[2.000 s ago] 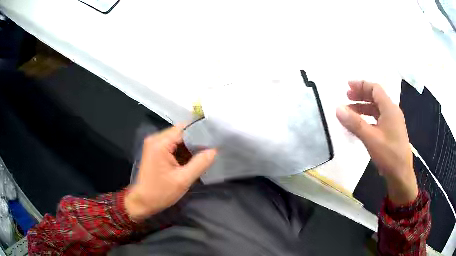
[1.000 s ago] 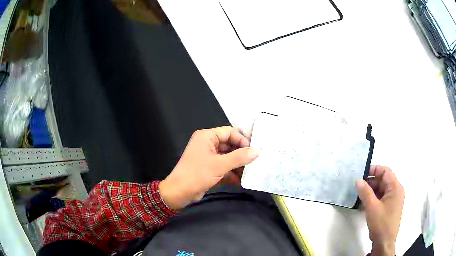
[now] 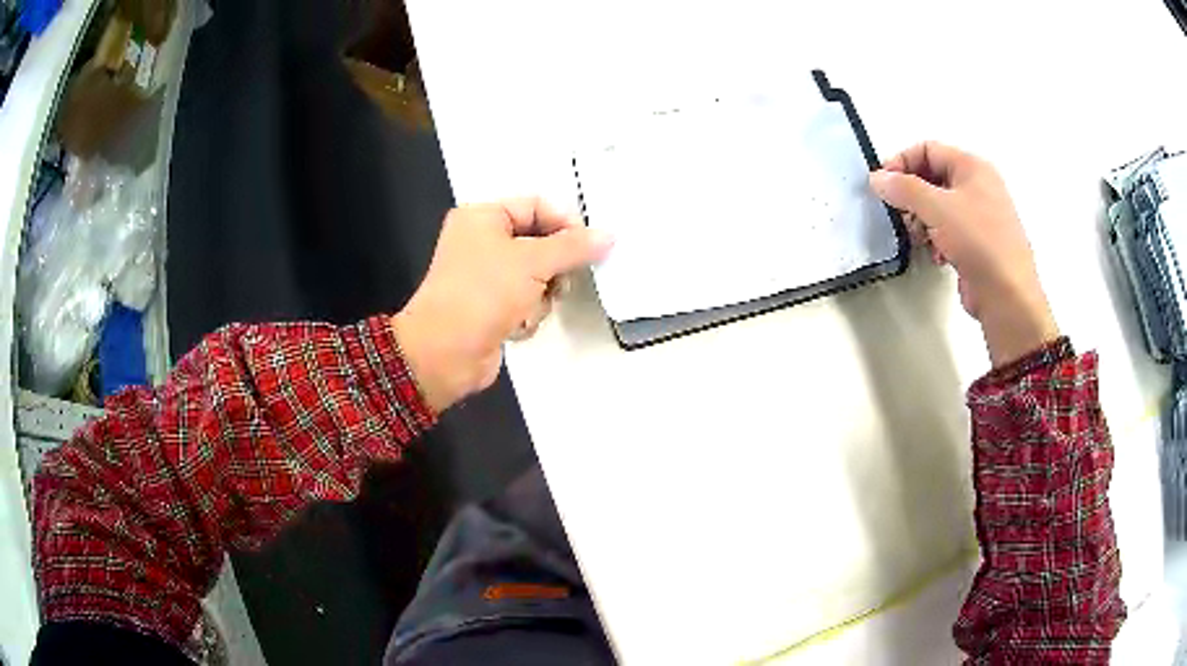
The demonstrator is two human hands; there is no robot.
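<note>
The backed panel (image 3: 742, 208), grey-white with a black rim and a stepped notch at its upper right corner, is held between both hands over the left part of the table. My left hand (image 3: 527, 267) pinches its left edge. My right hand (image 3: 944, 215) pinches its right edge below the notch. Just under it, a second grey-white edge with a black rim (image 3: 634, 341) shows along the lower left side; most of that piece is hidden.
The pale table (image 3: 755, 481) has yellow tape (image 3: 859, 617) near the front. Stacks with dark layered edges (image 3: 1159, 260) stand at the right. Shelving with plastic bags (image 3: 98, 247) and a blue item (image 3: 124, 349) is at the left, beyond the dark floor (image 3: 300, 169).
Both hands have carried the backed panel away from my lap to over the piece lying farther up the table. The right hand, open two seconds ago, now grips the panel. The view has turned left.
</note>
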